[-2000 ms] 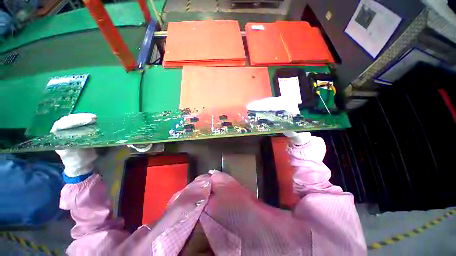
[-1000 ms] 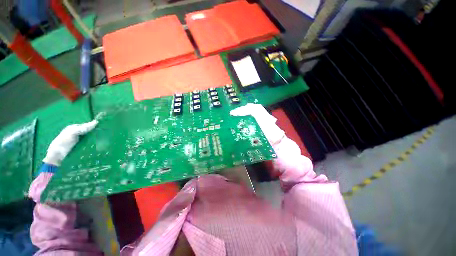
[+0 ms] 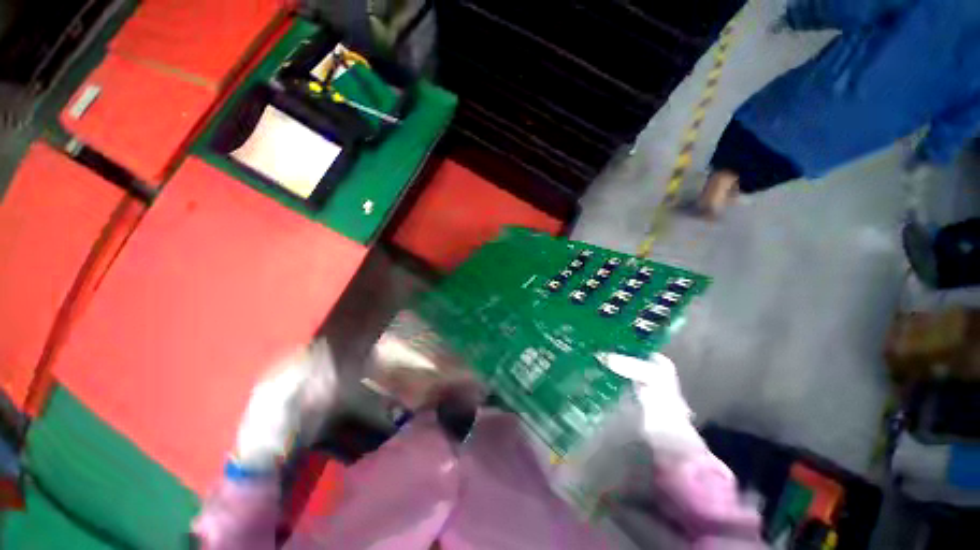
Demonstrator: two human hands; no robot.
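Note:
A green printed circuit board (image 3: pixel 505 312), with rows of square black parts with white centres, is held tilted in front of my body. My right hand (image 3: pixel 650 397), in a white glove, grips its right edge, with the fingertips over the upper face. My left hand (image 3: pixel 285 403), gloved with a blue band at the cuff, is at the lower left, apart from the board and over the edge of the red separator sheets (image 3: pixel 204 312). It is blurred and its fingers cannot be made out. A pale blurred shape lies at the board's left edge; I cannot tell what it is.
More red sheets (image 3: pixel 161 97) lie on the green bench (image 3: pixel 91 473) at left. A black tray with a pale sheet (image 3: pixel 288 153) and yellow-green-handled tools (image 3: pixel 339 81) are at the bench's end. A person in blue (image 3: pixel 849 97) is at upper right, beyond yellow-black floor tape (image 3: pixel 688 150).
The view has swung right, away from the bench. The board has turned and moved over the floor side, still in my right hand. My left hand has come off its left edge.

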